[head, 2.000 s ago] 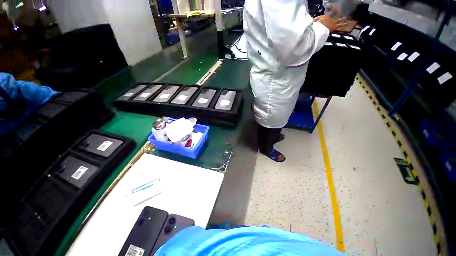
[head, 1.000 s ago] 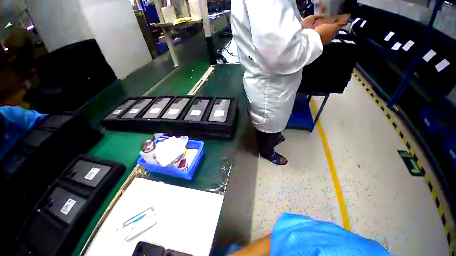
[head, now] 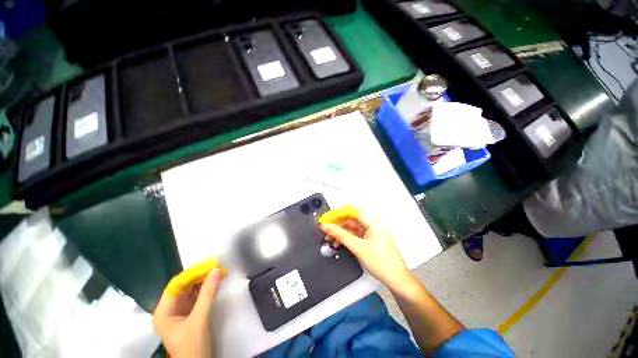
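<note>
Two dark phones lie side by side, backs up, on the white mat: the upper phone (head: 294, 227) and the lower phone (head: 322, 287). The lower one shows a white label (head: 291, 288). A clear protective film (head: 262, 241), seen by its blurred glare, spans the upper phone and reaches past its left end. My left hand (head: 190, 308), in yellow finger cots, pinches its left end beside the phones. My right hand (head: 367, 245) pinches the other end by the camera lenses. The film's exact edges are hard to see.
A foam tray (head: 150, 143) of phones stands behind the mat (head: 210, 189); another tray (head: 514, 140) is at right. A blue bin (head: 406, 143) holds bottles and white crumpled material. Film sheets (head: 66, 301) lie left. A faint card (head: 334, 172) lies on the mat. A person's sleeve (head: 594, 175) is at right.
The view has swung left and down onto the mat. Both my hands now show, with film between them; before, only my right arm and sleeve showed. Both phones are now fully in view.
</note>
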